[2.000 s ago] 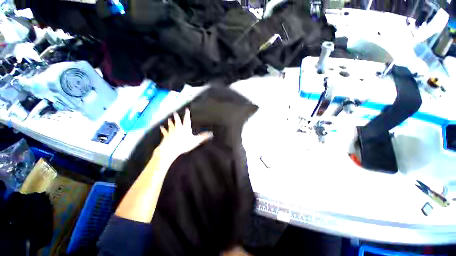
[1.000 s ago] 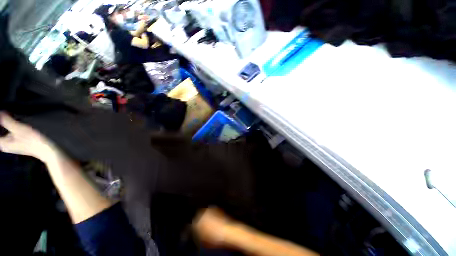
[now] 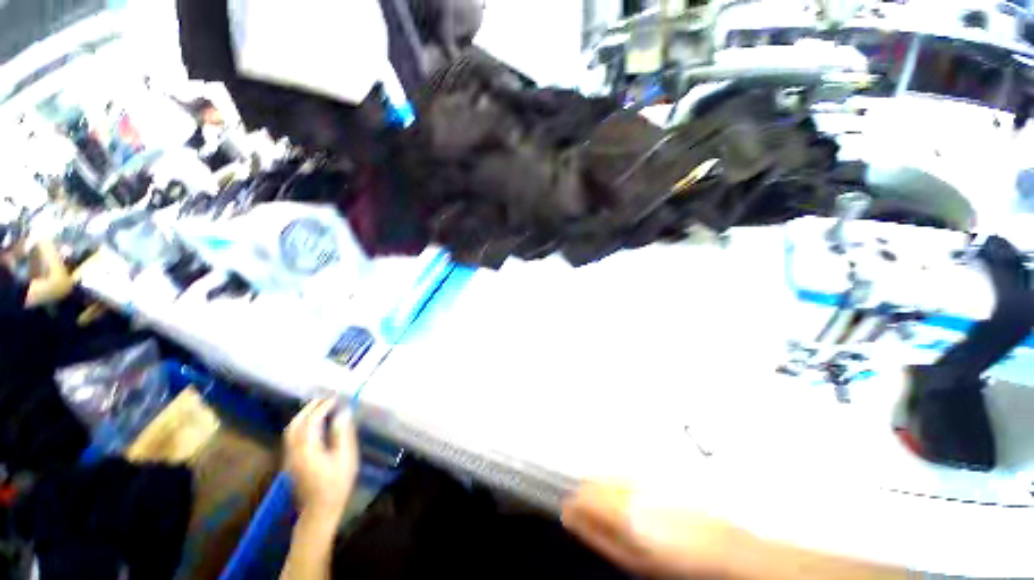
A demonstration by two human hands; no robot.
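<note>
My left hand (image 3: 322,455) is at the table's front edge, its fingers bent and slightly apart, with nothing visible in it. My right hand (image 3: 618,523) is blurred at the front edge to the right, and its fingers cannot be made out. A heap of dark cloth (image 3: 533,170) lies along the back of the white table (image 3: 567,340). The sewing machine head (image 3: 907,266) is at the right, with its metal needle area (image 3: 837,365) at its left end. A dark area lies below the table edge between my hands; whether it is cloth cannot be told.
A black pad (image 3: 952,425) with a red edge lies under the machine arm, and a black strip (image 3: 1003,306) hangs over the arm. Another white machine (image 3: 304,247) stands at the left. Blue crate parts (image 3: 259,527), a brown carton and dark cloth are below left. A person's hand (image 3: 48,275) shows far left.
The view has swung back to the table and machine. The dark cloth piece that was by my hands at the left no longer shows in them. My left hand is now at the table edge.
</note>
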